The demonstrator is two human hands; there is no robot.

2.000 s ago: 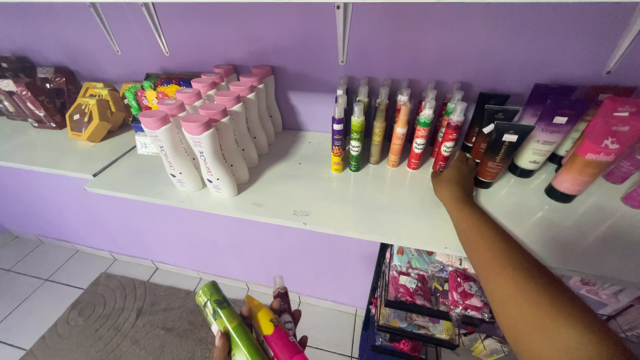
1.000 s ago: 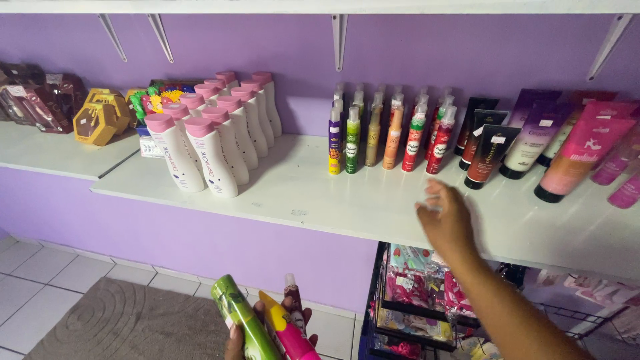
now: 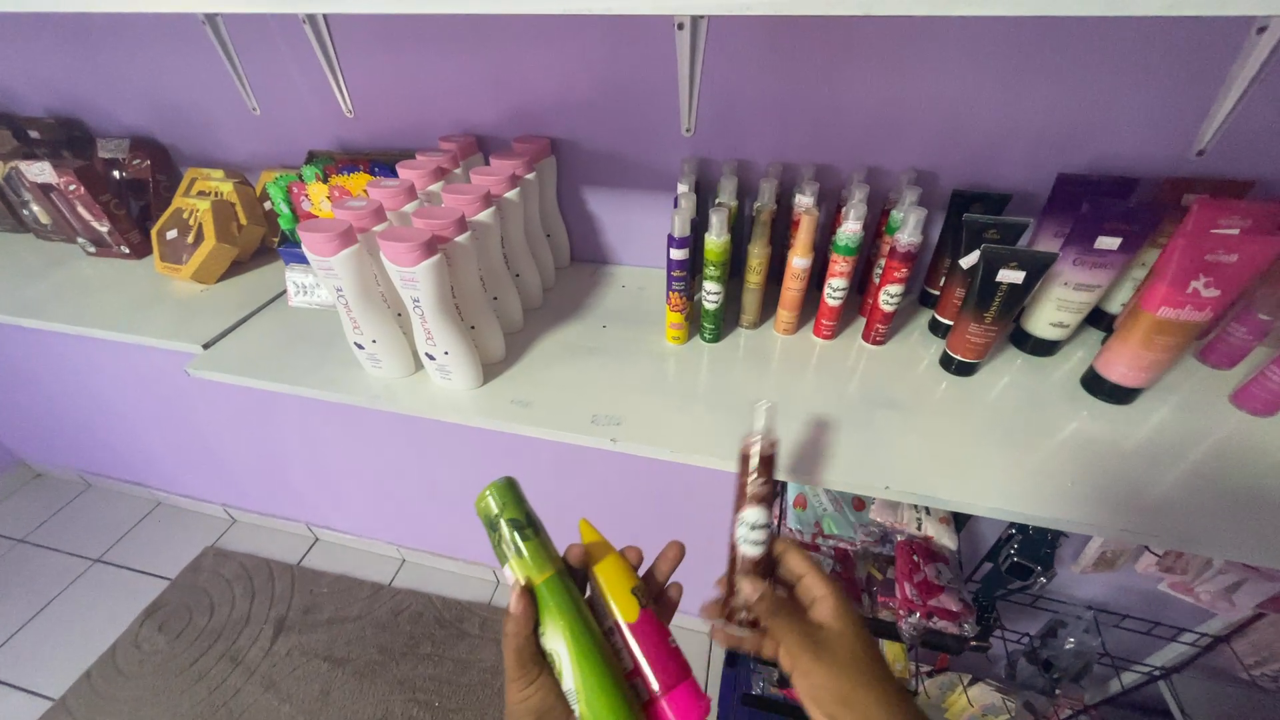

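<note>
At the bottom centre my left hand holds a green bottle and a pink bottle with a pointed yellow cap, side by side and tilted. To its right, my right hand grips a dark red spray bottle upright, slightly blurred, in front of the shelf's edge. Rows of slim spray bottles in several colours stand on the white shelf above the hands. White lotion bottles with pink caps stand in rows to the left of them.
Dark squeeze tubes and a pink tube stand at the shelf's right. Yellow hexagonal boxes are on the left. Below the shelf, a black wire rack holds packaged goods. A grey-brown mat lies on the tiled floor.
My right hand has come down from the shelf to beside my left hand. The dark red spray bottle, earlier in my left hand, is now in my right.
</note>
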